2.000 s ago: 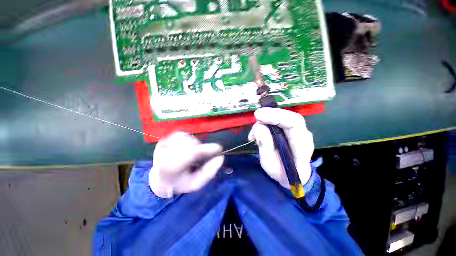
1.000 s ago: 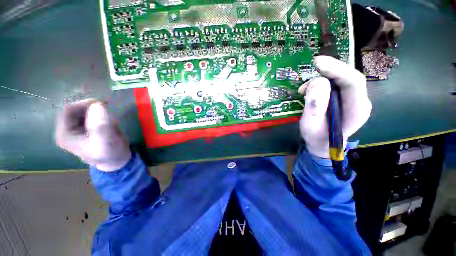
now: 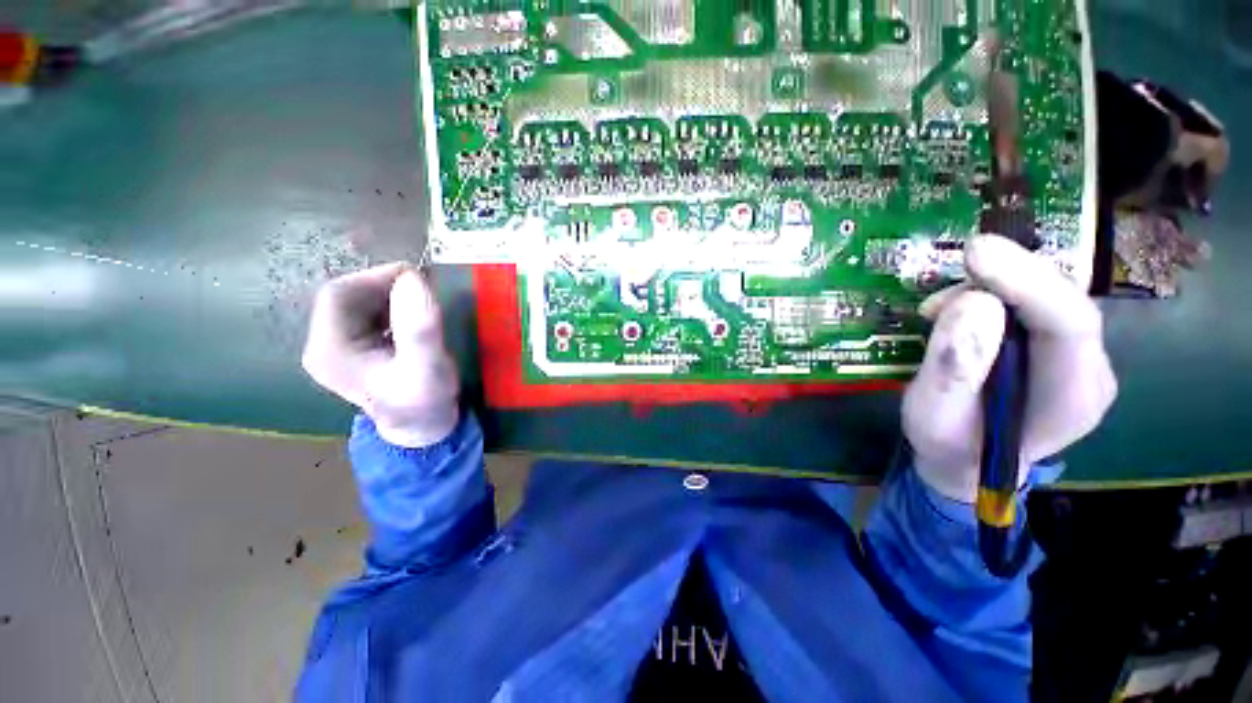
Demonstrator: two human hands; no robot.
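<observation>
The large green circuit board (image 3: 824, 103) lies on a flat red carrier (image 3: 503, 337), which shows along its left and lower edges. My left hand (image 3: 385, 350), white-gloved, is at the board's lower left corner with fingertips pinched on thin solder wire. A short end points up over the board's edge, and the wire (image 3: 117, 260) shows faintly at the far left. My right hand (image 3: 1016, 364), gloved with a dark thumb mark, holds the soldering iron (image 3: 1006, 412) like a pen. Its brownish barrel points up over the board's right side; tip contact cannot be told.
A dark iron stand (image 3: 1146, 144) is right of the board, with a silvery crumbly mass (image 3: 1153, 247) before it. Grey specks (image 3: 309, 261) lie on the green mat left of the board. A red and yellow object (image 3: 19, 58) is at top left. A dark equipment rack (image 3: 1098, 591) is at lower right.
The view has shifted, so the board sits further right. My left hand has come in to the board's left edge. The iron has moved from the board's lower middle to its right side since the first frame.
</observation>
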